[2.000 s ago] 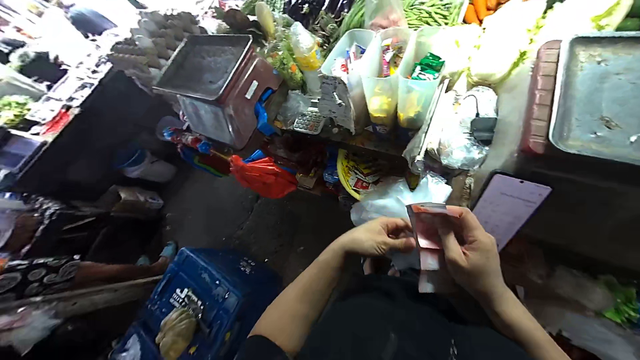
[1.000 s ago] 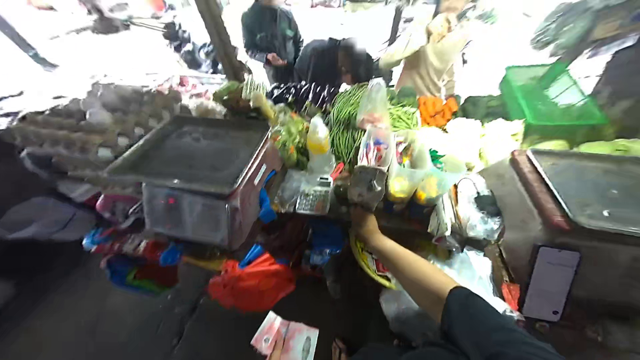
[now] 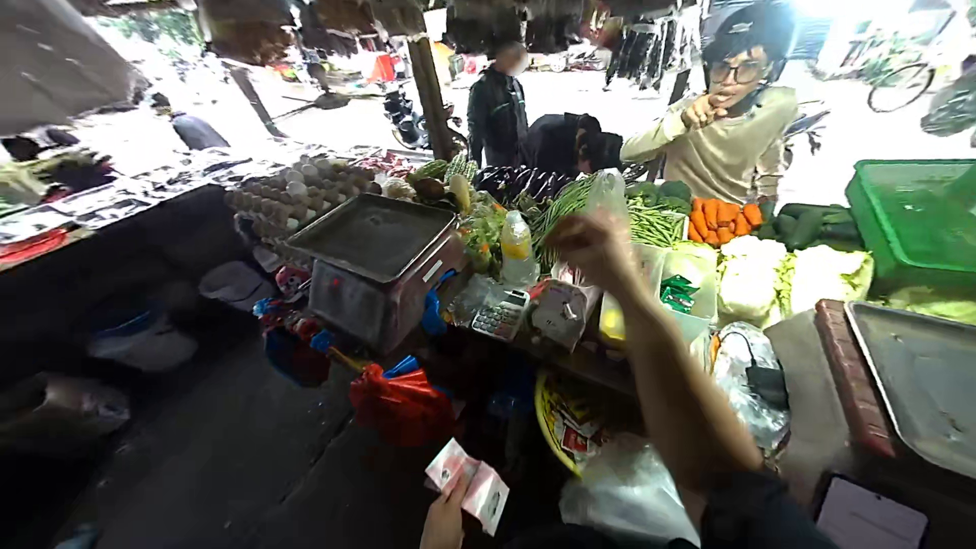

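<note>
Near the bottom centre my left hand holds reddish banknotes, creased and fanned a little. My right arm reaches up and forward, and my right hand, blurred, is raised over the produce in front of a clear plastic bag. Its fingers look curled; whether anything is in them I cannot tell. Below it are a small grey carton box and plastic containers with packets. A calculator lies left of the box, and a bottle with a yellow label stands behind it.
A weighing scale stands left, another scale's tray right. Eggs, eggplants, green beans, carrots, cabbages and a green crate line the stall. A person faces me across it. A phone lies lower right.
Both hands were together at the banknotes; now they are apart, the notes in the left. The right hand has risen from near the grey box. The view has tilted up.
</note>
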